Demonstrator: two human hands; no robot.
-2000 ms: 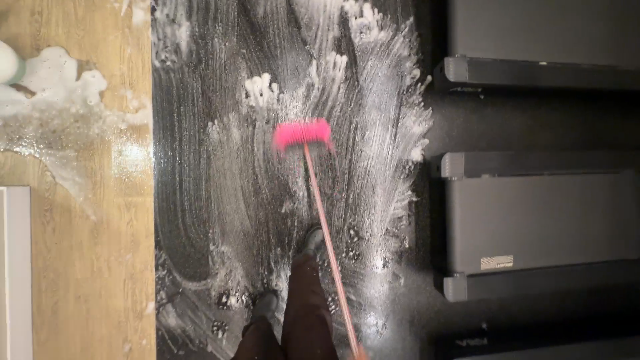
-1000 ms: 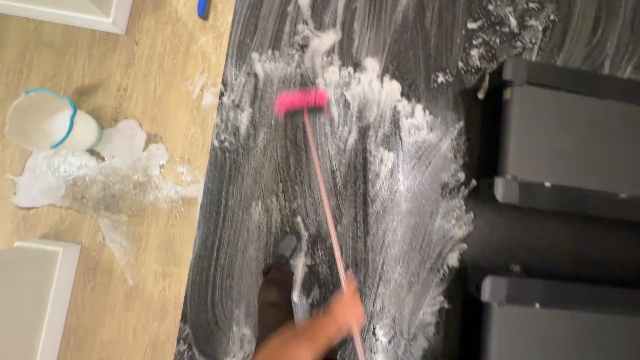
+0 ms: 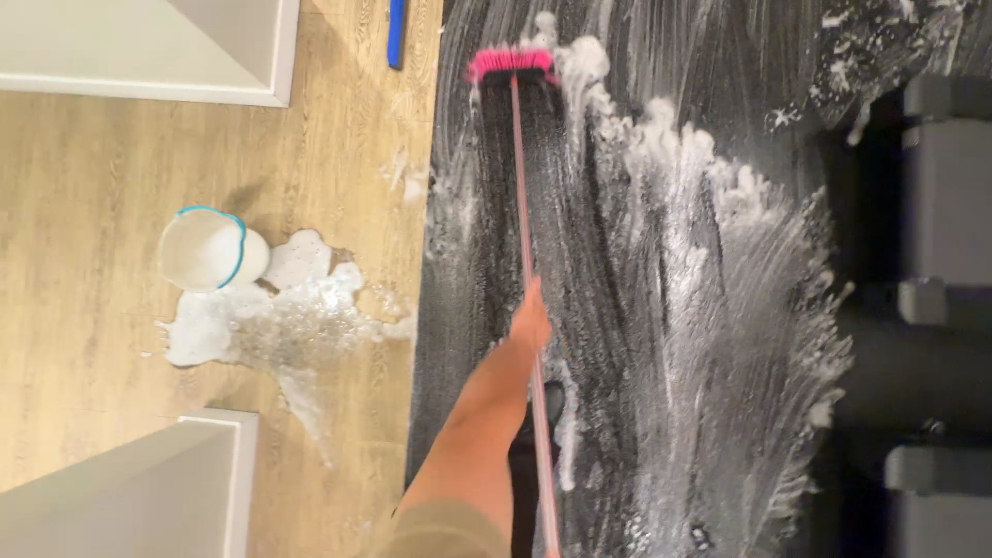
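Note:
My left hand (image 3: 532, 319) is closed around the pink handle (image 3: 524, 209) of a push broom, about midway along its visible length. At the handle's far end, the broom's bright pink bristle head (image 3: 513, 65) lies on the black floor mat (image 3: 496, 263), against a ridge of white foam (image 3: 659, 132). Streaked suds cover much of the mat. A small skin-coloured patch shows on the handle at the bottom edge; whether it is my right hand I cannot tell. Part of my dark shoe (image 3: 553, 401) is visible beside the handle.
On the wood-look floor (image 3: 93, 163) at left, a white bucket with a blue rim (image 3: 203, 248) stands by a foamy puddle (image 3: 294, 318). White-edged panels (image 3: 283, 54) jut in at upper and lower left. A blue object (image 3: 396, 35) lies at the top. Dark grey equipment (image 3: 957, 201) lines the right.
My left hand, absent two seconds ago, has come into view on the handle. The broom head has moved further ahead and left over the mat. The view has shifted left.

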